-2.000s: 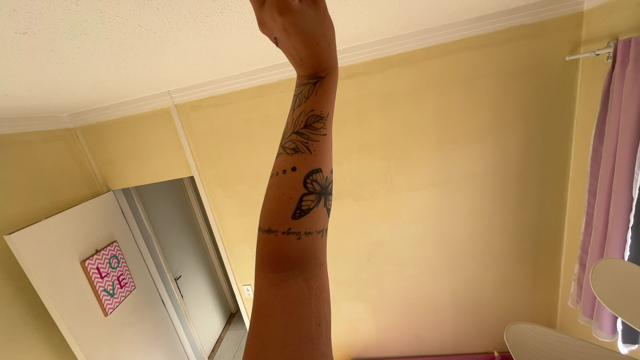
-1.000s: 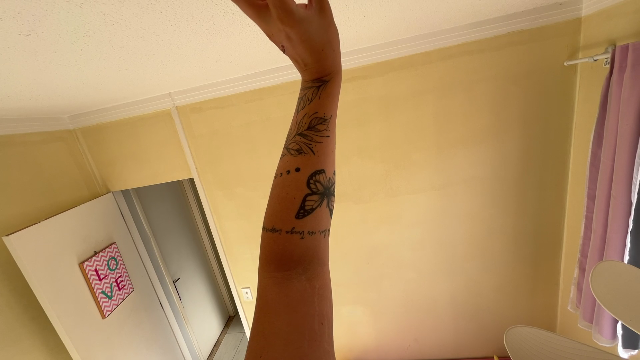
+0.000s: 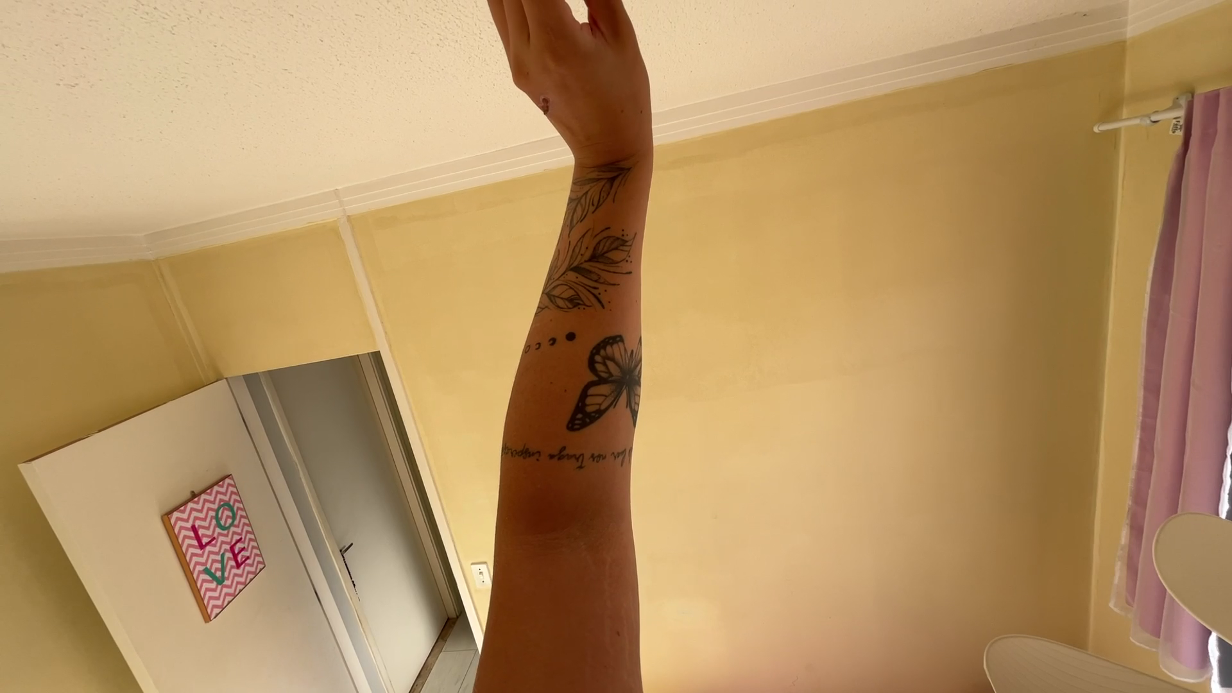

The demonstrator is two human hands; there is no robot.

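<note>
My left hand (image 3: 582, 72) is raised near the ceiling at the top centre of the head view, at the end of an upright bare forearm. The fingertips are cut off by the top edge. A small gap shows between the fingers, but whether they hold anything is hidden. Black tattoos of leaves, dots, a butterfly (image 3: 611, 383) and a line of script mark the forearm. No sign of my right hand appears in the frame.
Behind the arm is a yellow wall (image 3: 866, 337). An open white door (image 3: 106, 491) bearing a pink zigzag sign (image 3: 214, 547) is at left, beside a doorway. A lilac curtain (image 3: 1169, 385) and pale rounded blades (image 3: 1059, 666) are at right.
My left hand has moved slightly lower in the view, so more of its back and fingers show. The forearm has shifted slightly right.
</note>
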